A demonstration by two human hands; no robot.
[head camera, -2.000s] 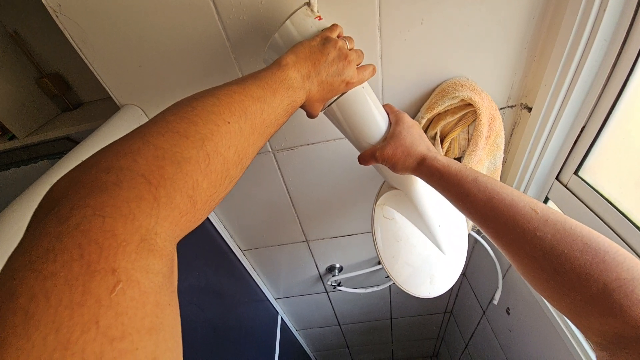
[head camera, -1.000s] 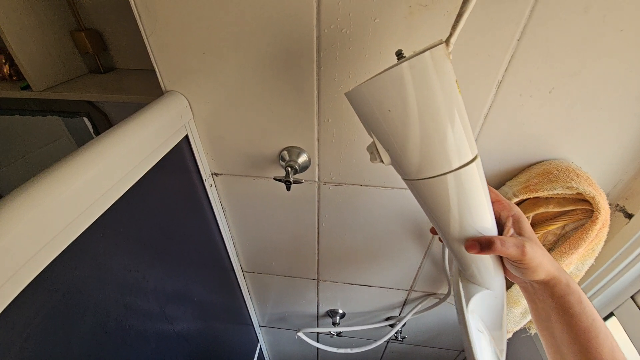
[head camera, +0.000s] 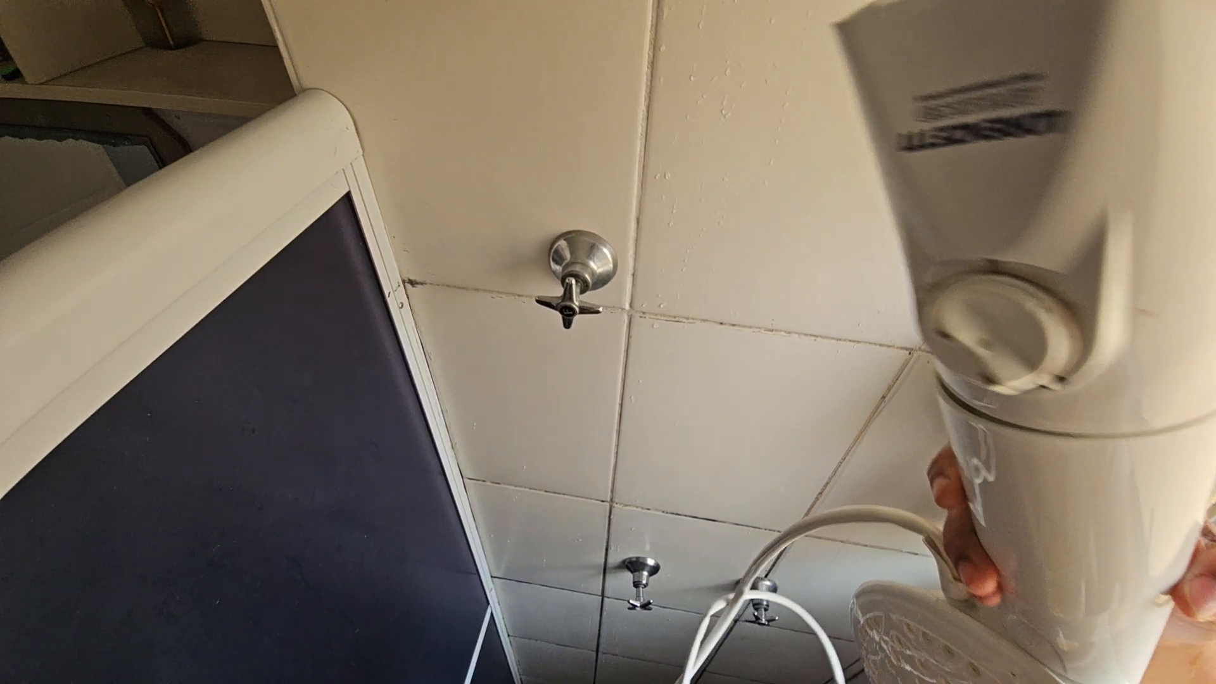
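Observation:
A white plastic electric shower unit (head camera: 1054, 513) fills the right side of the view, with its wide end up. It is tilted and slightly blurred. A round knob (head camera: 1007, 328) and dark lettering face me. My right hand (head camera: 967, 541) is closed around the lower body from behind; fingertips show on the left side and part of the hand at the right edge. The perforated spray face (head camera: 936, 636) lies below my fingers. A white hose (head camera: 845, 518) loops away to the left of the unit. My left hand is out of view.
A chrome cross-handle valve (head camera: 581, 266) sticks out of the white tiled wall (head camera: 760, 408). Lower down are two more valves, one a chrome tap (head camera: 640, 575). A dark panel with a cream frame (head camera: 190, 218) stands at left, with a shelf (head camera: 180, 76) behind its top.
My left hand, on the shower unit two seconds ago, has left the view. The unit has turned so its knob faces me, and it appears nearer. The towel is no longer in view.

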